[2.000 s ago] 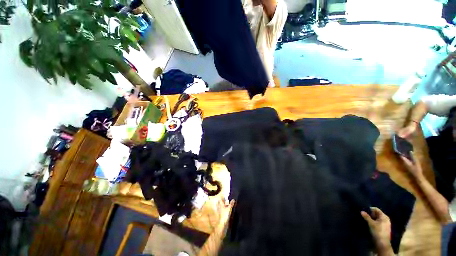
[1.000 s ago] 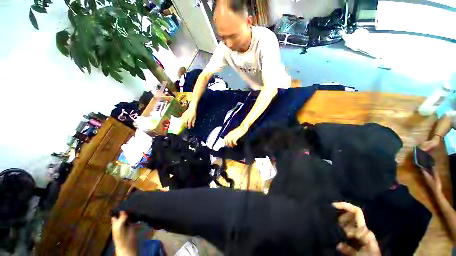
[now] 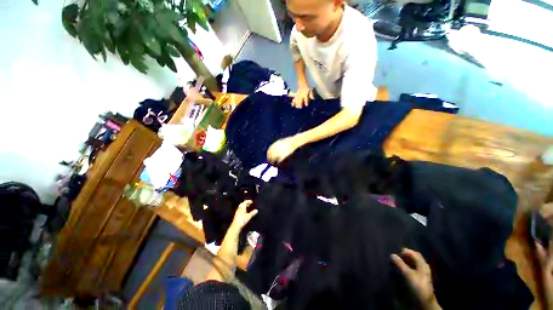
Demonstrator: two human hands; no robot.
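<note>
A large black garment (image 3: 345, 254) lies spread and rumpled on the table in front of me, with small pink and white patches. My left hand (image 3: 241, 219) is at its left edge, thumb and fingers slightly bent. My right hand (image 3: 417, 272) rests on its right part with bent fingers. Motion blur hides whether either hand grips the cloth.
A person (image 3: 339, 54) opposite leans over a navy speckled garment (image 3: 273, 124). Tangled black bundle (image 3: 212, 181) and supply box (image 3: 203, 124) are at left. More black garments (image 3: 467, 212) are at right, beside another person's hand holding a smartphone (image 3: 539, 229). A wooden drawer unit (image 3: 100, 212) stands left.
The long black tube of cloth held out between my hands is now down on the table in a wider spread. My left hand has moved right and away from me. The person opposite has shifted their hands.
</note>
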